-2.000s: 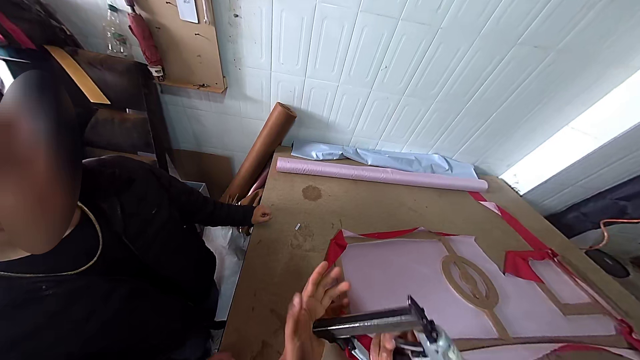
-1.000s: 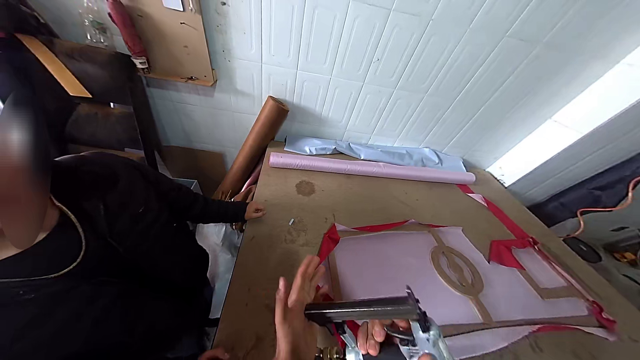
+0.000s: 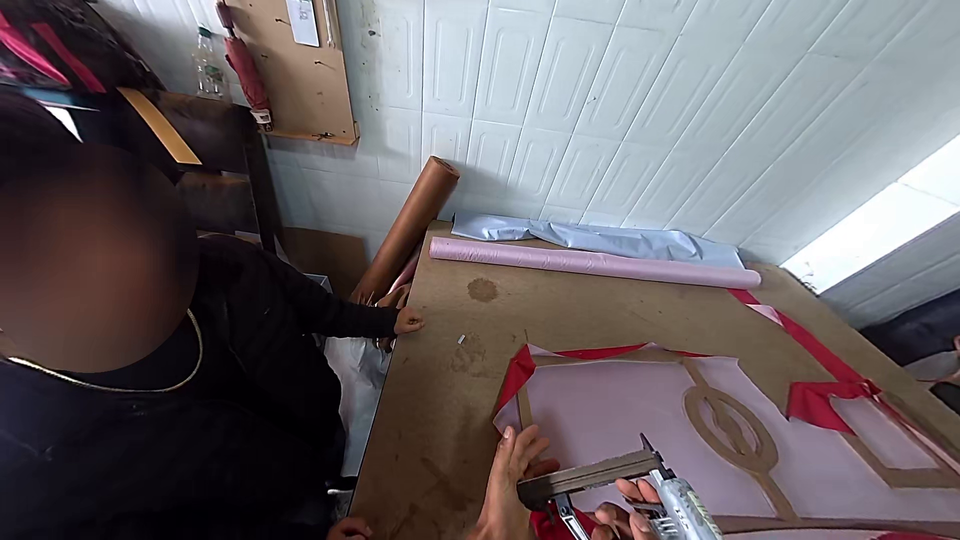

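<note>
My right hand [image 3: 630,514] is closed around the handle of what looks like a pneumatic staple gun [image 3: 592,476], its long dark magazine sloping up to the right. Beside the magazine's left end is my left hand [image 3: 510,480], raised with fingers spread; whether it touches the tool is unclear. Beneath and beyond the tool lies a pink fabric panel [image 3: 607,397] with red fabric [image 3: 517,382] along its edges. A flat brown piece with an oval cut-out frame [image 3: 731,429] rests on the panel. More red fabric [image 3: 825,401] lies at the right.
The brown worktable [image 3: 442,397] carries a pink roll [image 3: 592,262] and pale blue sheeting [image 3: 645,244] along the tiled wall. A brown roll [image 3: 412,225] leans behind its left corner. At the left, a person in black [image 3: 247,405] has one fist [image 3: 409,321] at the table edge.
The staple gun's magazine, nearly level a second ago, now slopes up to the right. It stays in my right hand, with my left hand still beside its end.
</note>
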